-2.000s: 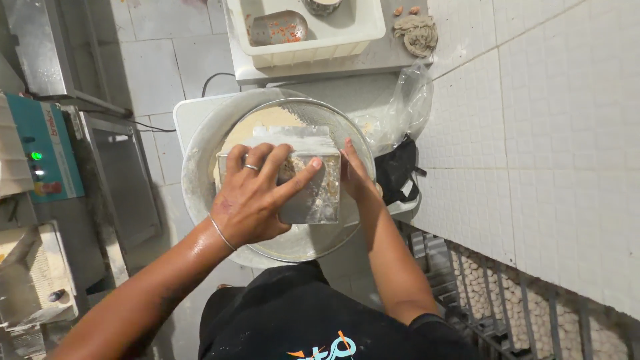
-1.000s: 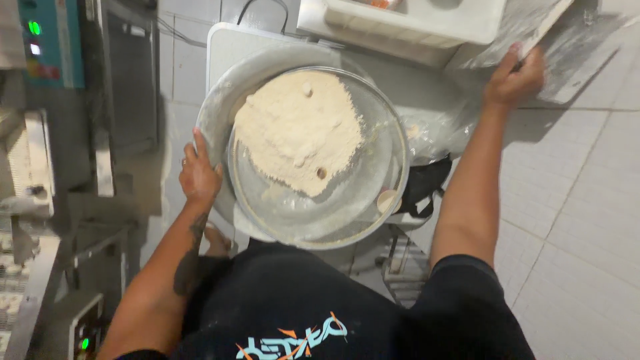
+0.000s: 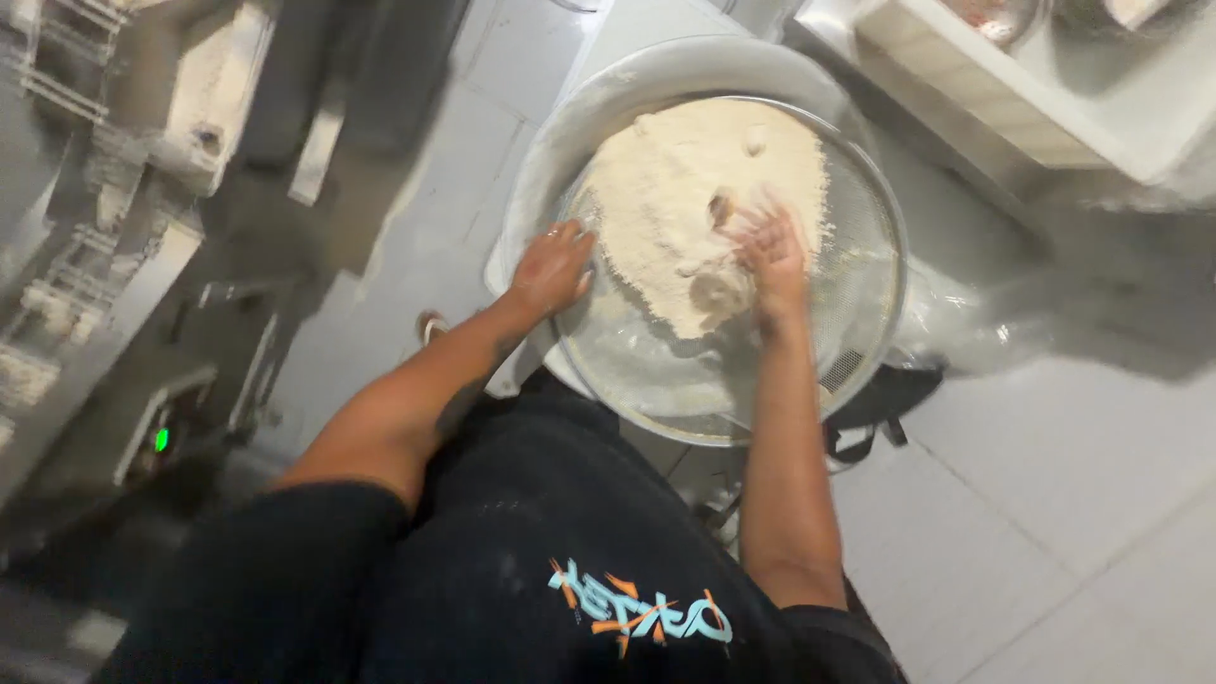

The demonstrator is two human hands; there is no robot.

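A large round sieve (image 3: 879, 285) with a metal rim and mesh rests in a wide bowl (image 3: 537, 171). Pale flour (image 3: 684, 180) lies heaped on the mesh, with a few lumps in it. My right hand (image 3: 774, 252) is blurred over the right part of the flour, its fingers spread; a greyish lump, also blurred, shows just left of its wrist. My left hand (image 3: 556, 266) rests at the left rim of the sieve, fingers loosely bent; whether it grips the rim is unclear.
At the upper right stands a white plastic crate (image 3: 997, 85) with containers inside. Clear plastic film (image 3: 959, 318) and a black bag (image 3: 883, 408) lie right of the bowl. Metal equipment (image 3: 342, 123) lines the left side, above the tiled floor.
My right hand has come from the far right, where it was on a flat, floury object, to over the flour. My left hand stays by the sieve's left side. The view has shifted.
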